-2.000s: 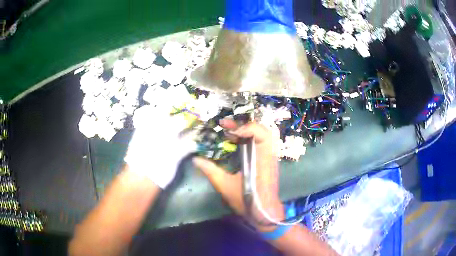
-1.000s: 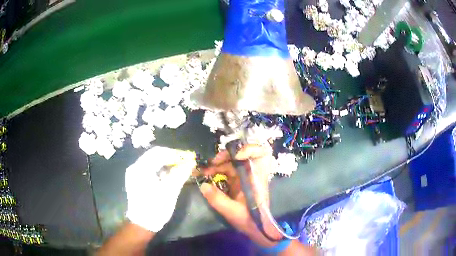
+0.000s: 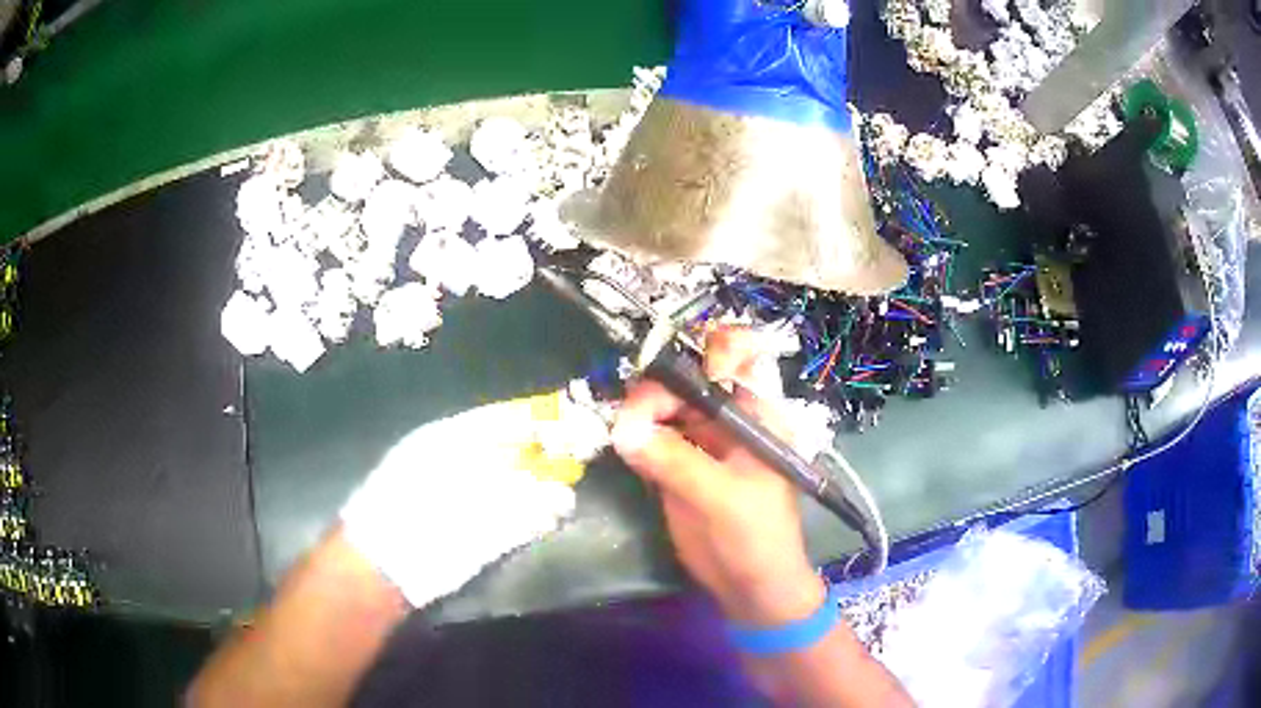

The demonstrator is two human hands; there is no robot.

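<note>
My left hand [image 3: 477, 477], in a white glove with yellow fingertips, holds a small white piece [image 3: 584, 419] over the front of the mat. My bare right hand [image 3: 726, 477], with a blue wristband, holds a dark soldering iron [image 3: 747, 429]; its metal tip points up and left. My right thumb and fingertips also touch or sit close beside the white piece. Fingers hide much of that piece. White housings [image 3: 408, 315] lie in a loose group at the left. Dark wired components [image 3: 864, 339] lie in a pile right of the hands.
A metal fume hood [image 3: 740, 194] hangs just beyond my hands. A black soldering station [image 3: 1127, 263] stands at the right, near a green reel [image 3: 1159, 125]. More white pieces [image 3: 968, 118] lie at the back right. A blue bin with a clear bag [image 3: 989, 622] is below the bench edge.
The iron has turned from steep to slanting up-left across my right hand. The yellow part seen near my right fingers is no longer visible; a white piece now shows between my hands.
</note>
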